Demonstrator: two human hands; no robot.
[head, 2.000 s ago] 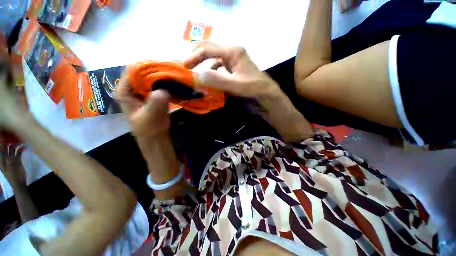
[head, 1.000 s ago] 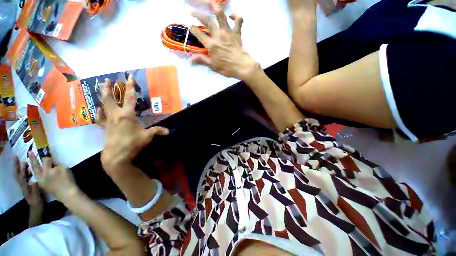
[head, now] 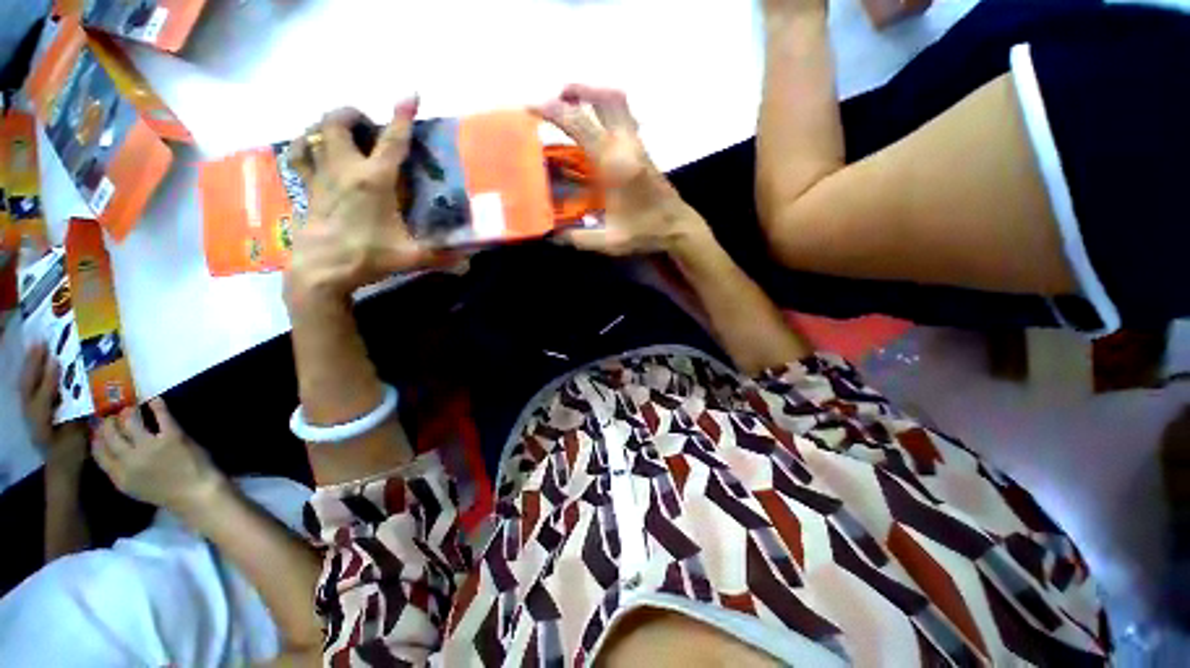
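An orange and dark grey retail carton (head: pixel 506 176) lies near the table's front edge, its long side running left to right. My left hand (head: pixel 352 209) grips the carton around its middle, fingers over the printed face. My right hand (head: pixel 624 189) is at the carton's right end and holds an orange cord coil (head: pixel 572 185), which shows at that end. The rest of the coil is hidden by the carton and my fingers. How far the coil is inside cannot be told.
More orange and grey cartons (head: pixel 98 124) lie at the far left of the white table (head: pixel 326 52). A neighbour's hands (head: pixel 157 450) are at a white and yellow carton (head: pixel 94 320) at left. Another person's arm (head: pixel 799 131) rests at right.
My left hand has closed on the carton, which was lying under it. My right hand has brought the coil from the table to the carton's right end. The neighbour's carton has shifted slightly.
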